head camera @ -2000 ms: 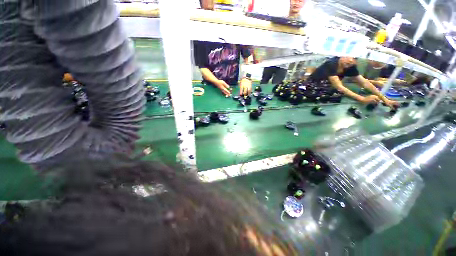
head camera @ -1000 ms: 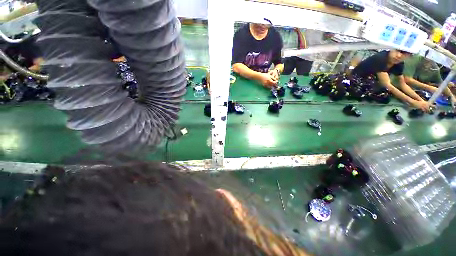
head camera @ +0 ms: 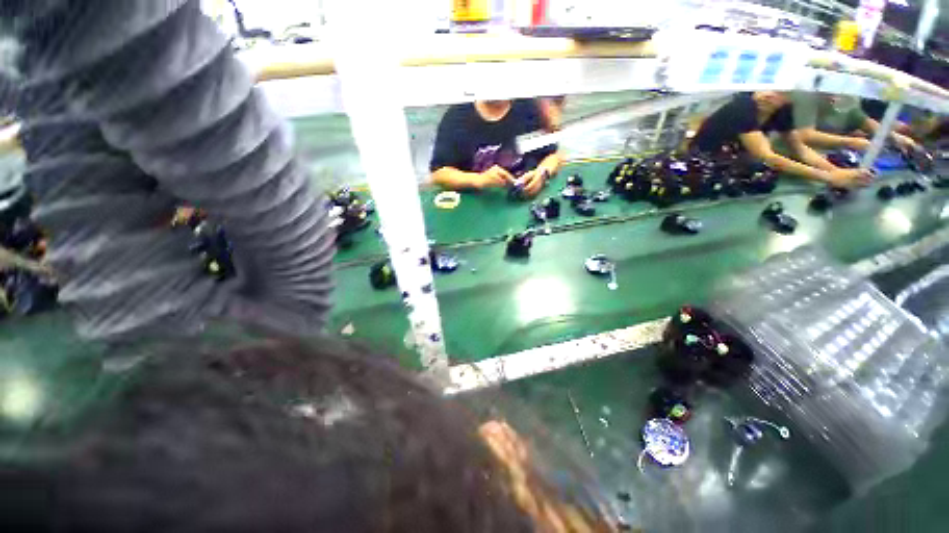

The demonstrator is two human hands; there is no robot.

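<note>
Neither of my hands can be made out; a large dark, blurred, hair-like shape covers the lower left and centre. On the dark green bench, a round circuit board [head camera: 666, 442] lies flat with a pale wire at its left edge. A black housing [head camera: 671, 404] with a yellow-green spot sits just behind it. A clump of black housings [head camera: 708, 349] lies further back. A small silvery part with a wire [head camera: 747, 429] lies right of the board. A thin dark stick [head camera: 581, 423] lies left of the board.
A tilted clear tray stack [head camera: 848, 354] stands at right. A white post [head camera: 390, 198] and thick grey ribbed hose [head camera: 224, 167] rise at left. The green conveyor [head camera: 473, 323] carries scattered black units. A yellow ring [head camera: 446, 199] and people working are across it.
The camera view has swung and tilted back and forth. The bench parts keep their arrangement. The person across the belt has shifted their arms, holding something small.
</note>
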